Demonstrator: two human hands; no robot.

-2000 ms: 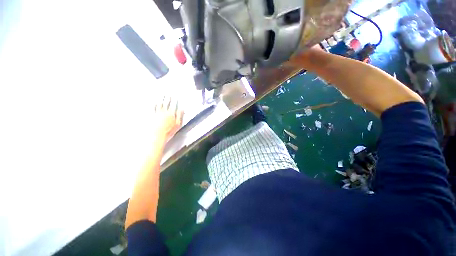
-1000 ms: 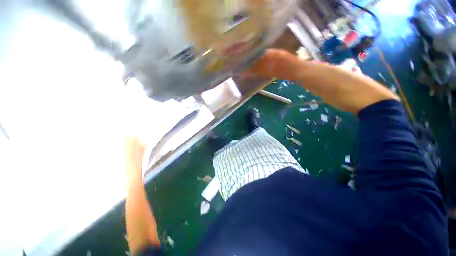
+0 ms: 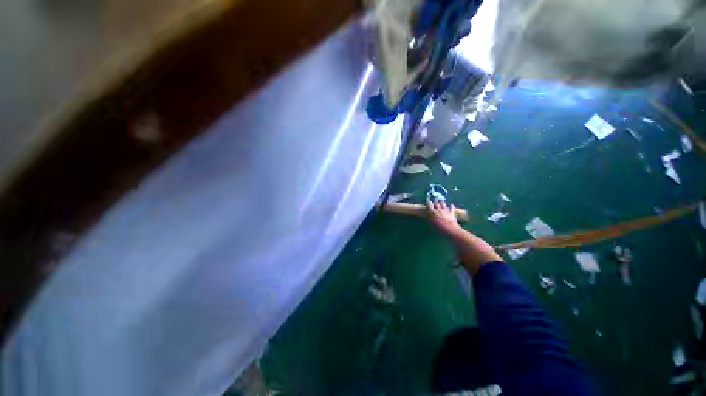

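My right hand (image 3: 443, 215) reaches low over the green floor, its fingers apart. It overlaps a pale wooden stick (image 3: 404, 208) that lies by the table's foot. A small white and light-blue scrap (image 3: 437, 192) is just beyond the fingertips; whether they touch it is unclear. My left hand is out of the picture. The cutting machine is not clearly visible.
The table's brown edge (image 3: 193, 85) and its pale cloth skirting (image 3: 232, 216) fill the left side. Blue and metal parts (image 3: 381, 109) stand by the skirting. White scraps (image 3: 599, 126) and a long brown strip (image 3: 611, 232) lie on the green floor (image 3: 348, 309).
The view has dropped from the white lay and machine to the floor beside the skirting. My right hand has left the machine and moved down to the floor. My left hand has gone out of view.
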